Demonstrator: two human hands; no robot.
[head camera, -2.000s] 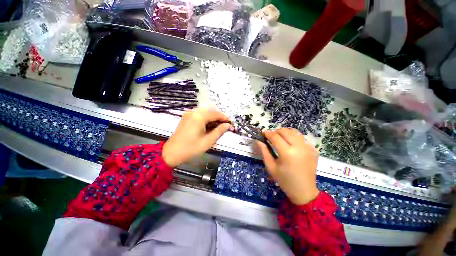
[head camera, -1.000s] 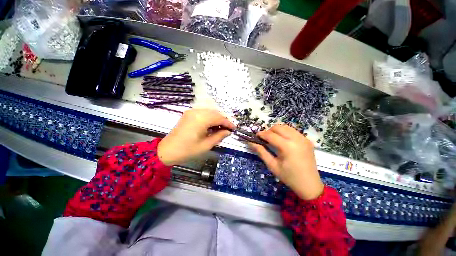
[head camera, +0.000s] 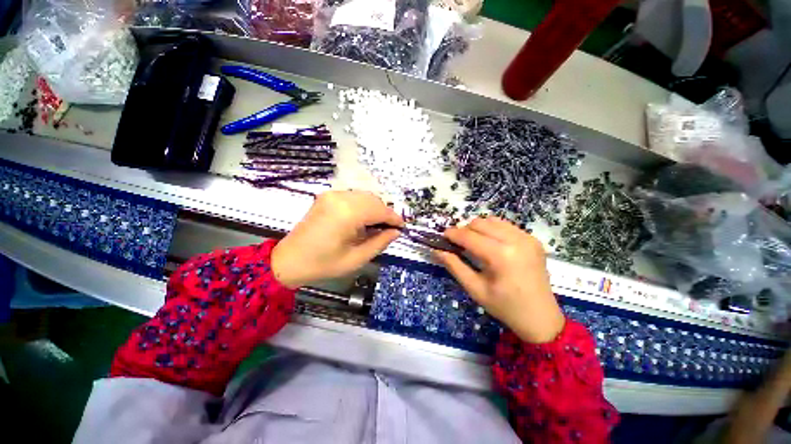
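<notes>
My left hand (head camera: 336, 238) is bare and pinches a thin dark component strip (head camera: 382, 226) between thumb and fingers, most of it hidden by the hand. My right hand (head camera: 503, 270) holds slim dark tweezers (head camera: 441, 242), their tips pointing left and close to the strip's end; whether they touch is too small to tell. Both hands are over the trough's front edge. Just behind them lies a small heap of dark components (head camera: 427, 205). More component strips (head camera: 288, 156) lie stacked beside the black tray (head camera: 172, 106).
Blue-handled flush cutters (head camera: 273, 105), white connectors (head camera: 390, 139), dark capacitors (head camera: 513, 163) and greenish-grey leaded parts (head camera: 604, 221) lie in the trough. Clear bags (head camera: 713, 227) are at the right. Blue circuit boards (head camera: 425, 301) line the rail, with a gap below my left hand. A red cylinder (head camera: 559, 45) stands behind.
The hands stay close together over the front edge, with small finger movements. The tweezers now lie flatter than two seconds ago. The view has shifted slightly, so the trough contents appear further left.
</notes>
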